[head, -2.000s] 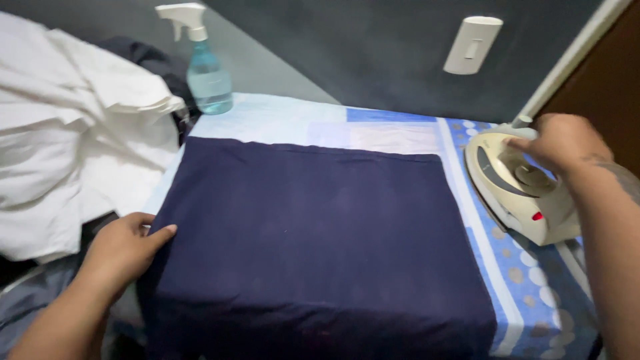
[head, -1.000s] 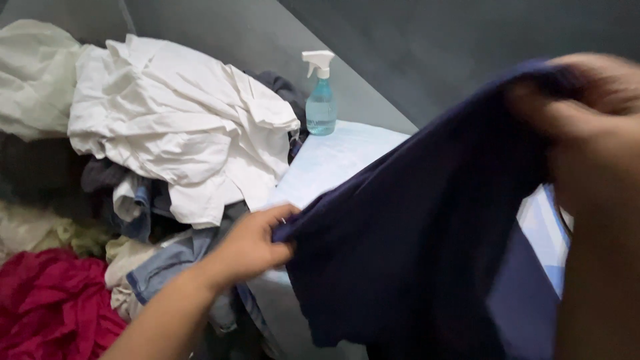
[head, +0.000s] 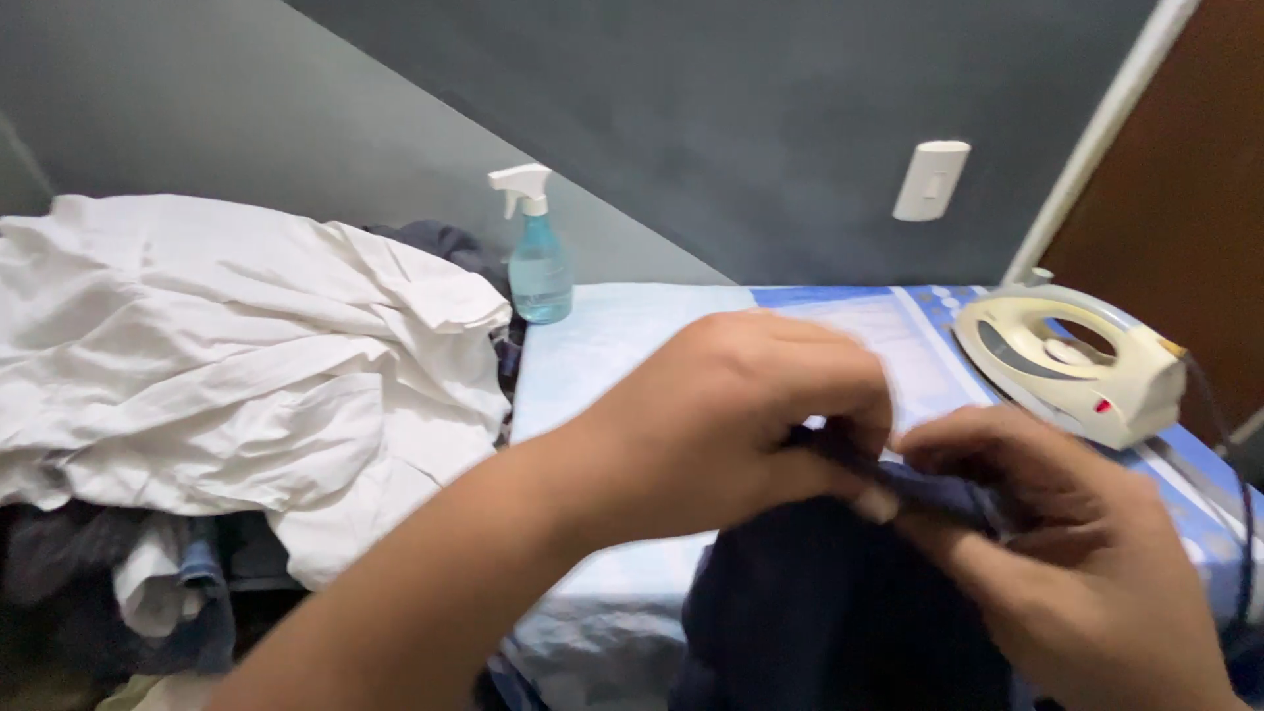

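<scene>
A navy blue cloth (head: 839,602) hangs down from both hands at the near side of the covered ironing surface (head: 632,326). Its upper edge is pinched by my left hand (head: 750,405). Close beside it on the right, my right hand (head: 1057,533) grips the same edge, its fingers curled and somewhat blurred. A cream electric iron (head: 1076,365) with a red light rests on the patterned cover, beyond my right hand. The lower part of the cloth runs out of view.
White garments (head: 227,365) lie heaped at left above darker clothes (head: 69,583). Behind stands a blue spray bottle (head: 541,267) with a white trigger. A white wall switch (head: 931,181) is on the grey wall; the iron's cord (head: 1246,533) trails down at right.
Two seconds ago the cloth lay flat, with my right hand at the iron. It was then lifted and stretched between both hands; now my hands are close together on its edge.
</scene>
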